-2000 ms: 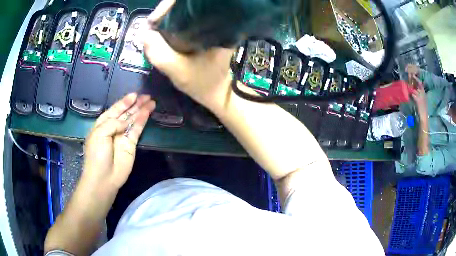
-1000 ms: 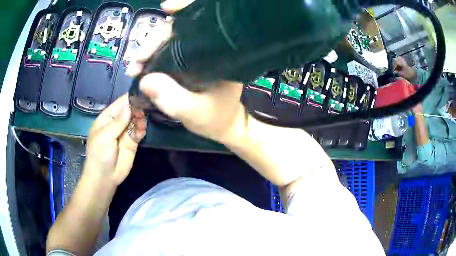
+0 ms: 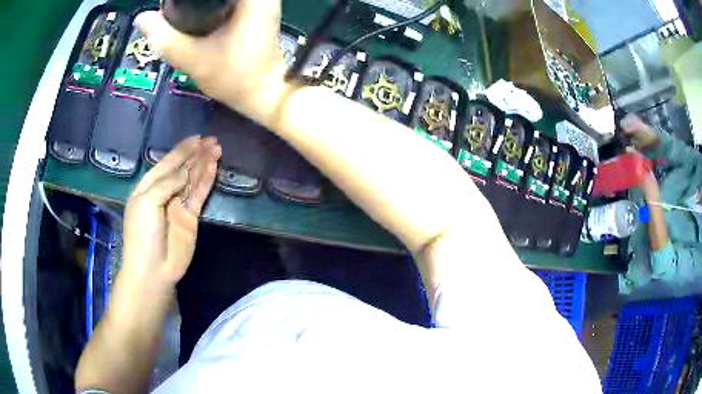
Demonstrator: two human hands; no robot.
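My right hand point(image 3: 231, 58) is at the upper left, over the row, gripping the dark electric screwdriver point(image 3: 198, 14). The top edge cuts the tool off and its tip is not visible. My left hand point(image 3: 165, 212) is below it at the bench's front edge, palm up with fingers curled, holding tiny silver screws point(image 3: 185, 191). Black lock housings point(image 3: 119, 127) lie open side by side. They show star-like metal pieces point(image 3: 384, 92), green circuit boards point(image 3: 135, 78) and thin red wires. My right hand and forearm hide parts of the middle housings.
The black cord point(image 3: 389, 27) runs behind the row. A white cloth point(image 3: 514, 100) and an open cardboard box point(image 3: 550, 46) are behind. At right are a clear bottle point(image 3: 613, 221), a red object point(image 3: 618, 175) and a person in light green point(image 3: 673, 165). Blue crates point(image 3: 650, 346) stand below.
My right hand and screwdriver have moved up and left, away from my left hand, where they met a second ago. The cord no longer loops over the right housings. The view has shifted slightly.
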